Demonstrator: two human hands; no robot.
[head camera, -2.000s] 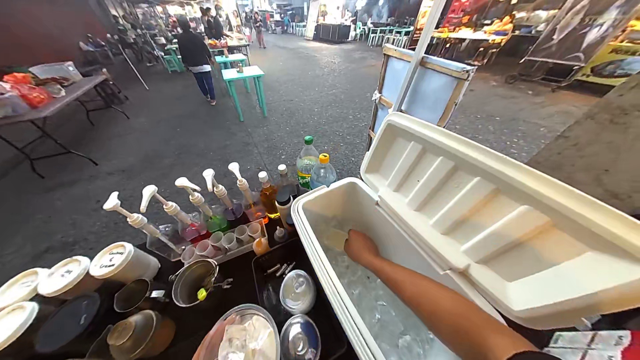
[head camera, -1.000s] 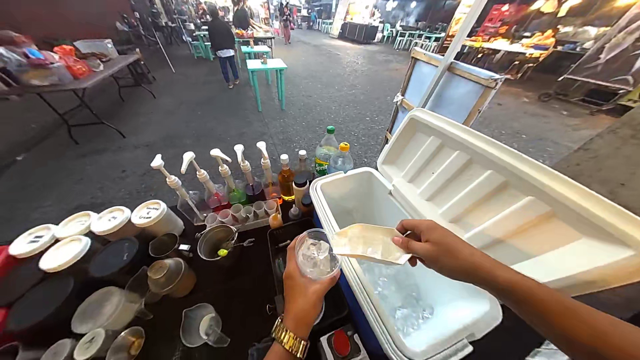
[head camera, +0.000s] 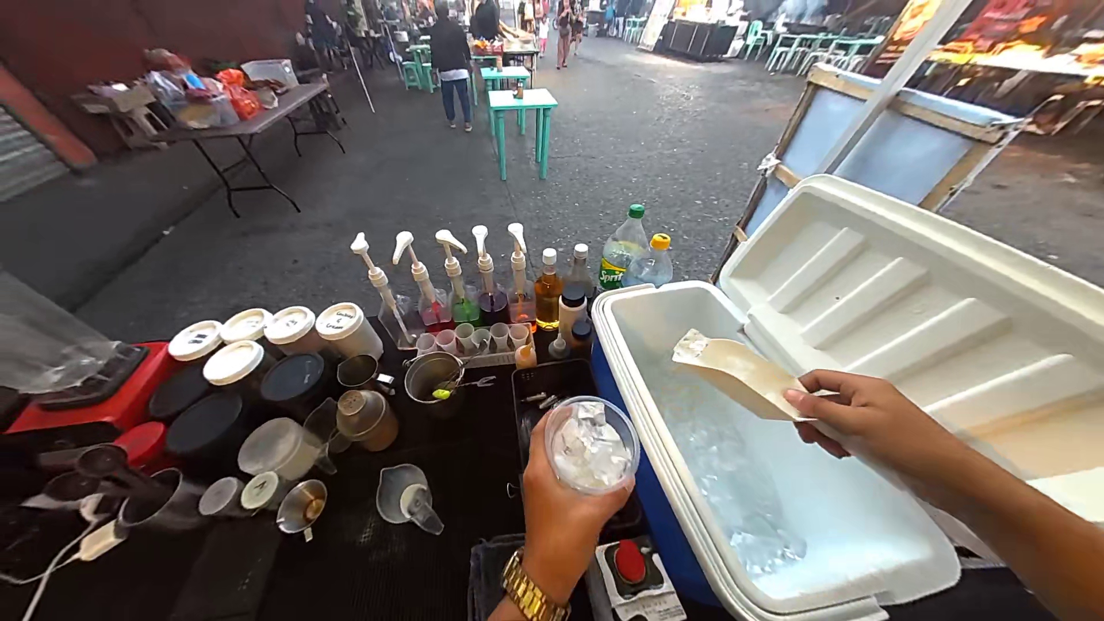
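My left hand (head camera: 569, 517), with a gold watch at its wrist, holds a clear plastic cup (head camera: 592, 446) heaped with ice. In my right hand (head camera: 854, 414) is a cream-coloured scoop (head camera: 746, 379), held by its near end above the cooler, with some ice at its far tip. Below the scoop, the open white and blue cooler (head camera: 642, 431) holds loose ice (head camera: 742, 492). Its ribbed lid (head camera: 914, 319) leans back behind my right hand. The cup is just left of the cooler's rim.
Pump bottles of coloured syrup (head camera: 466, 297), small cups (head camera: 473, 339) and soda bottles (head camera: 625, 250) line the back edge. Lidded tubs (head camera: 289, 328), a metal shaker (head camera: 366, 418), a measuring jug (head camera: 407, 496) and a blender with a red base (head camera: 95, 388) stand left. A metal bucket (head camera: 434, 379) stands near the middle.
My right hand was down in the cooler, then held the scoop at the cup's mouth; now the scoop is away from the cup, over the cooler. The cup looks fuller of ice.
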